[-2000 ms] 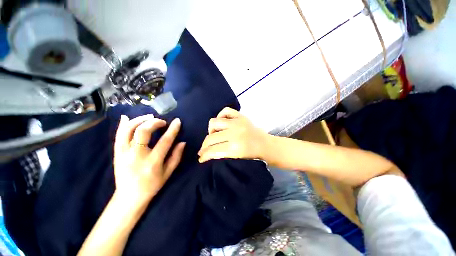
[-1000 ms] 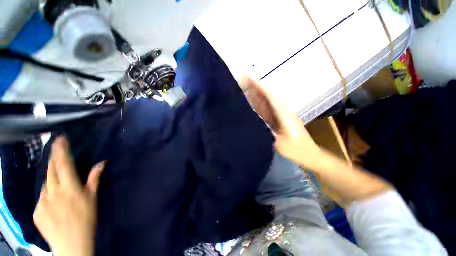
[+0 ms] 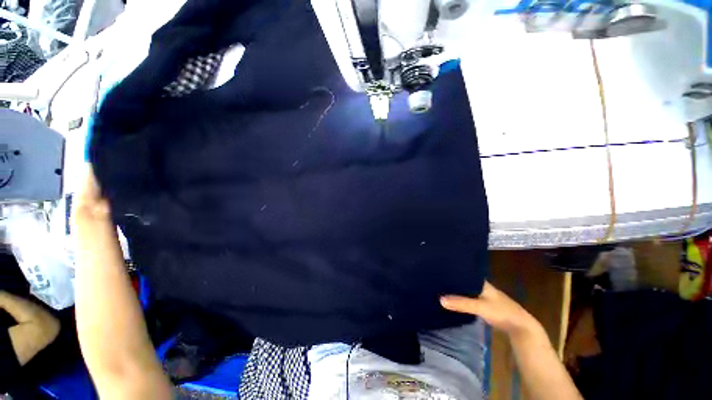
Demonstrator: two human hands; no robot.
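A large dark navy garment [image 3: 312,211] lies spread under the sewing machine and drapes over the table's front edge. Black-and-white checked fabric [image 3: 193,76] shows through an opening at its upper left and hangs below its lower edge. The presser foot and needle [image 3: 380,109] are over the cloth under a bright light. Pale loose threads lie on the cloth. My left hand [image 3: 94,205] is at the garment's left edge, its fingers hidden by the cloth. My right hand [image 3: 492,306] holds the lower right edge, thumb on top, fingers hidden beneath.
The white table [image 3: 546,183] has a dark seam line and brown bands. A cardboard box [image 3: 531,312] and a dark heap [image 3: 648,344] are below it at right. Another person's arm [image 3: 30,324] shows at lower left, beside a grey machine part [image 3: 30,156].
The view has swung so the needle is now at upper centre. The garment is spread flatter. My left hand moved from on top of the cloth to its left edge; my right hand moved down to the lower right edge.
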